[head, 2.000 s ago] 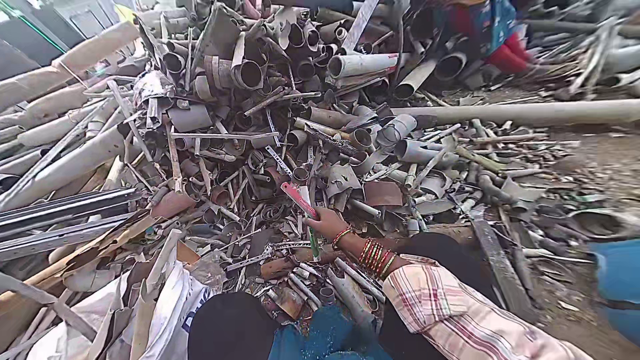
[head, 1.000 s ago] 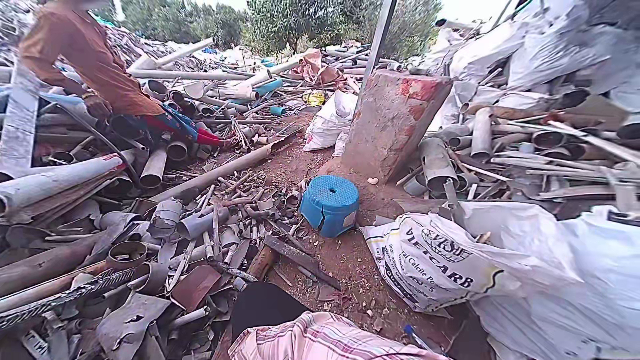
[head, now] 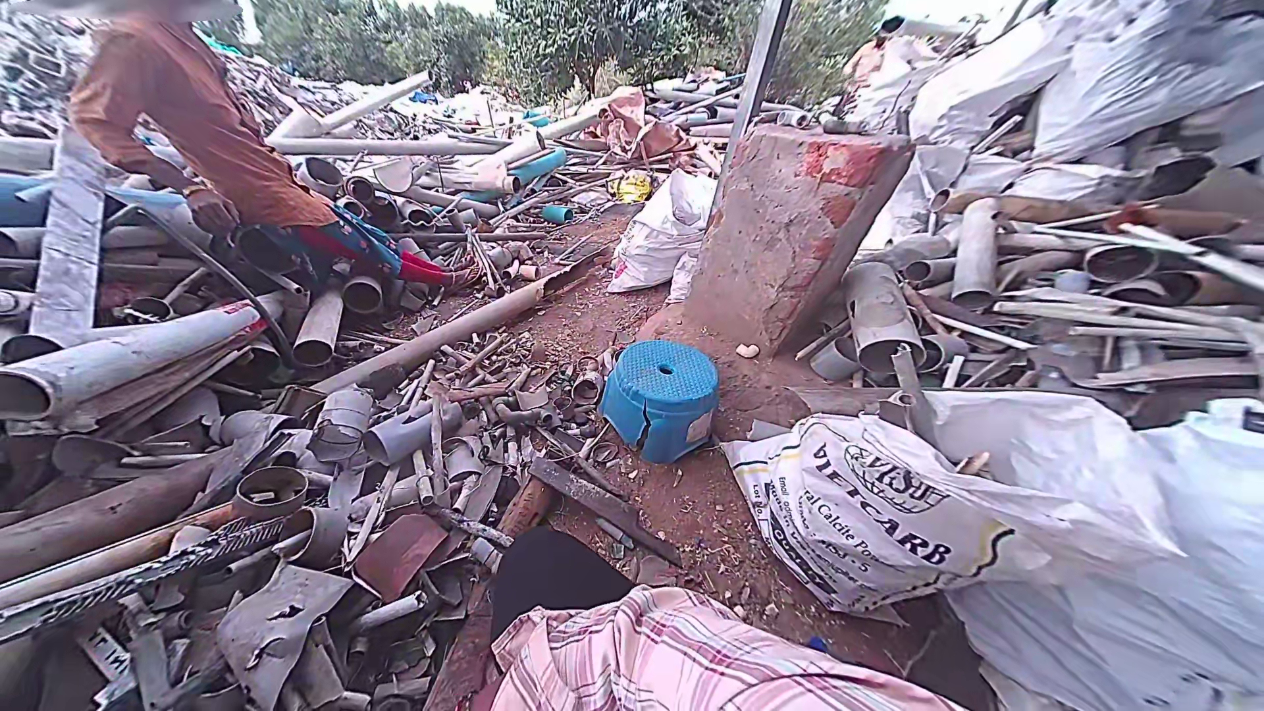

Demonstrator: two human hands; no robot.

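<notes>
Neither my left hand nor my right hand shows in the head view; what they hold is hidden. My plaid shirt sleeve crosses the bottom, beside a dark-clothed knee. Left of the knee lie broken plastic pipe pieces, among them a reddish-brown flat piece, a grey torn sheet piece and a short grey pipe ring. A blue plastic stool with a cracked side stands upright on the soil ahead. Right of it, a white woven sack bearing print lies on the ground.
A leaning brick-and-plaster block stands behind the stool, near a metal post. A long pipe lies diagonally at left. Another person in an orange top is on the pipe heap at upper left. More pipes and white sacks are piled at right.
The view has swung far to the right and up since the oldest frame. There, a hand with bangles held a red-handled tool over the scrap; that hand is now out of sight.
</notes>
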